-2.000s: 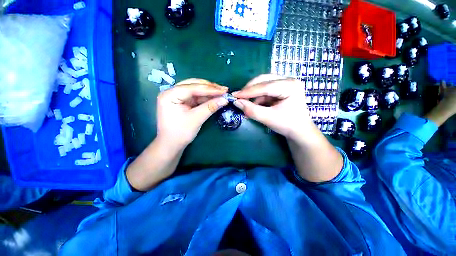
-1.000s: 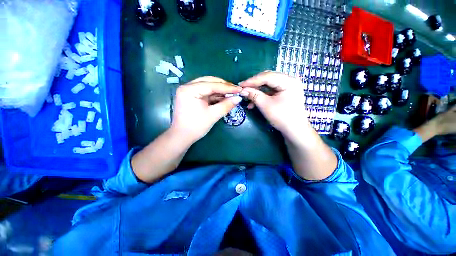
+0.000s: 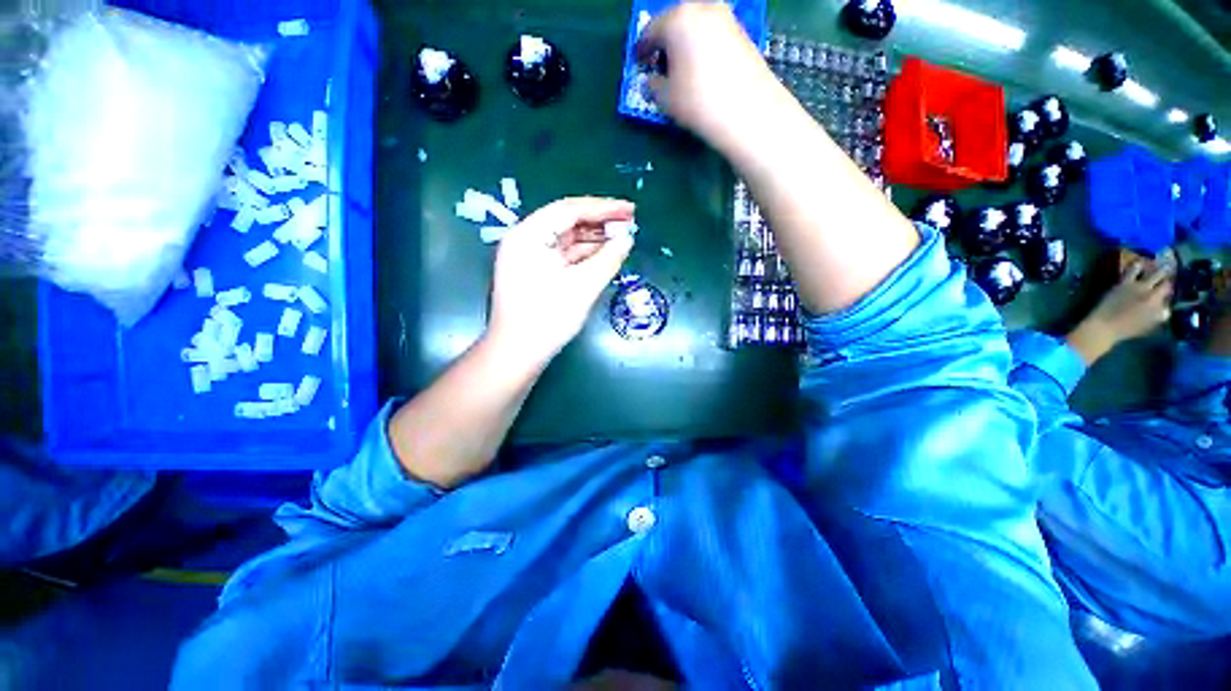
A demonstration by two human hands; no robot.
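Note:
My left hand [image 3: 556, 270] pinches a tiny pale core part [image 3: 618, 230] between thumb and fingers, just above a round black unit [image 3: 639, 308] on the green bench. The part's details are too small to tell. My right hand [image 3: 695, 61] is over the small blue tray [image 3: 636, 97] at the top centre, with its fingers down in it. The fingertips are partly hidden, so I cannot tell whether they hold anything. The tray's contents are mostly covered by the hand.
The large blue bin [image 3: 354, 270] at left holds white plastic pieces and a clear plastic bag [image 3: 128, 162]. Loose white pieces [image 3: 489, 205] lie near my left hand. The grid tray [image 3: 767, 290] and red box [image 3: 945, 128] are at right, beside grouped black units. Another person's hand [image 3: 1134, 300] is far right.
My right hand has left my left hand and moved up to the small blue tray. My left hand still pinches the tiny part. The camera view has shifted slightly.

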